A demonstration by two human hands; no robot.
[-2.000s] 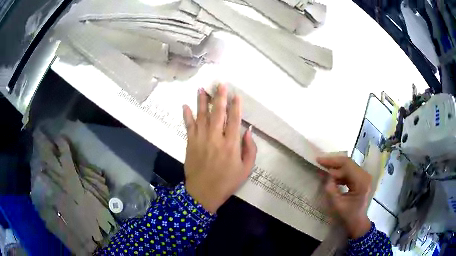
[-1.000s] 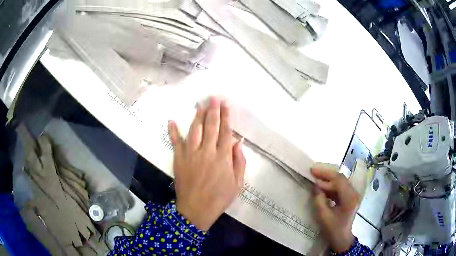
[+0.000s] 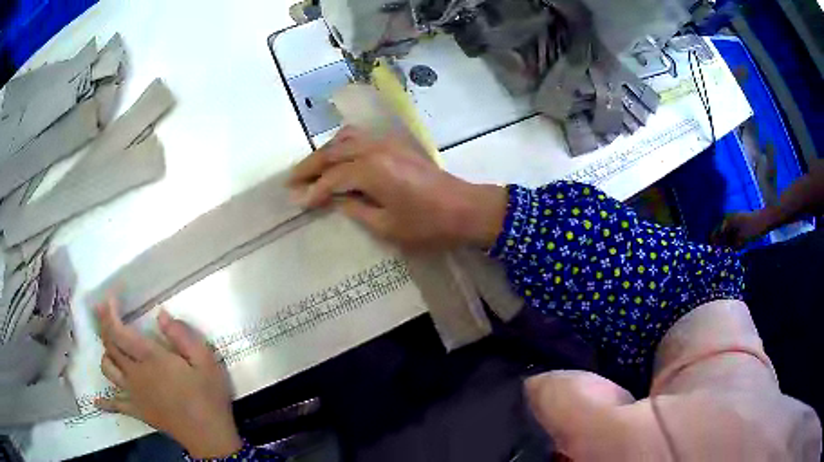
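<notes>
Two beige-grey fabric strips laid together point(image 3: 212, 236) lie slantwise on the white table, with a dark gap along their lower edge. My left hand point(image 3: 172, 383) is at their left end, index fingertip on the cloth, fingers apart. My right hand point(image 3: 388, 189) grips their right end between thumb and fingers, just in front of the needle plate. Another strip end point(image 3: 357, 104) shows by the needle, beside the yellow tape point(image 3: 404, 108). More strip ends point(image 3: 452, 307) hang past the table edge below my right wrist.
Loose strips point(image 3: 86, 194) are heaped at the left. Darker sewn strips point(image 3: 592, 86) bunch right of the needle plate point(image 3: 316, 99). A printed ruler point(image 3: 316, 311) runs along the front edge. Blue bins point(image 3: 750, 117) and another person's hand point(image 3: 745, 227) are at the right.
The view has swung towards the machine, so the needle plate and sewn bunch now show more centrally. My left hand has moved to the paired strips' far end; my right hand still holds the other end.
</notes>
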